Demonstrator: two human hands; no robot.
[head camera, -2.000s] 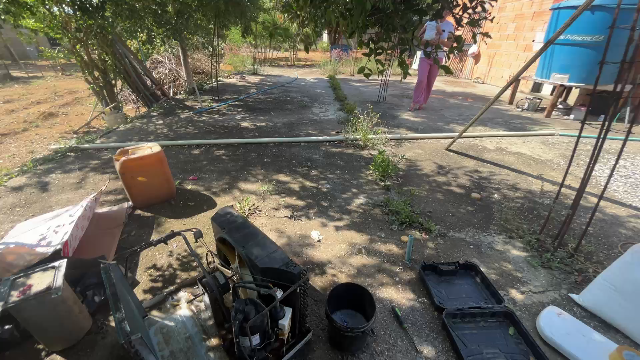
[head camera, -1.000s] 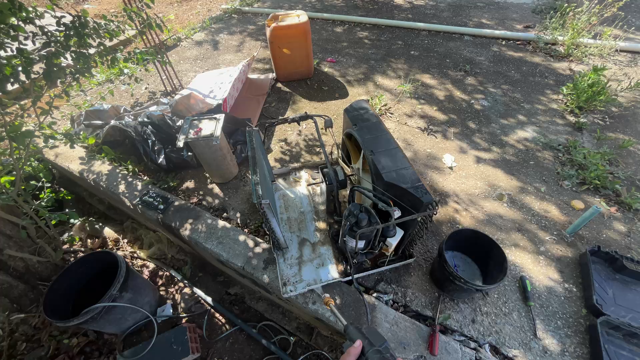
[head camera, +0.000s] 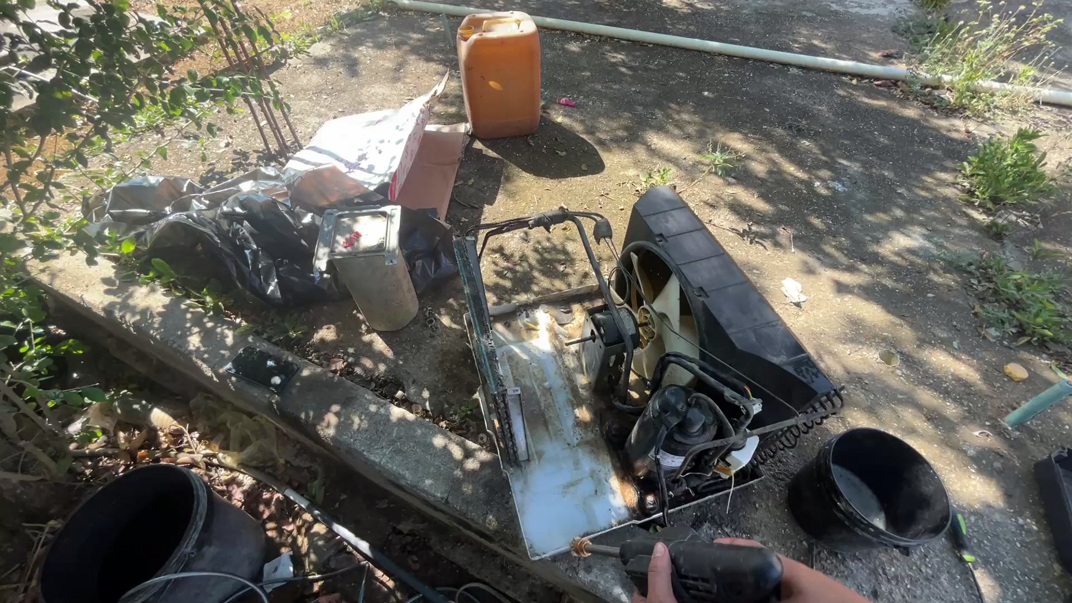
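In the head view, my right hand (head camera: 808, 579) comes in at the bottom edge, closed around a black spray gun or similar tool (head camera: 703, 565) with a brass-coloured tip (head camera: 580, 547). One finger stands up against its near side. The tip lies beside the front edge of a stained metal base pan (head camera: 557, 469) of an opened air conditioner. On the base are a black compressor (head camera: 670, 419), a fan motor (head camera: 607, 335) and a pale fan (head camera: 657, 310) in a black shroud (head camera: 729, 293). A finned coil (head camera: 494, 360) stands at the left. I cannot make out my left hand.
A black bucket (head camera: 871, 490) stands at right, near a screwdriver (head camera: 963, 540); another bucket (head camera: 151, 536) is lower left. Beyond the concrete curb (head camera: 335, 427) are a metal canister (head camera: 377, 289), black plastic sheeting (head camera: 251, 243), cardboard (head camera: 360, 151), an orange jerrycan (head camera: 500, 79) and a long pipe (head camera: 712, 50).
The view has swung down and left from the yard to the opened unit. More of the black tool and my right hand shows now than a second ago.
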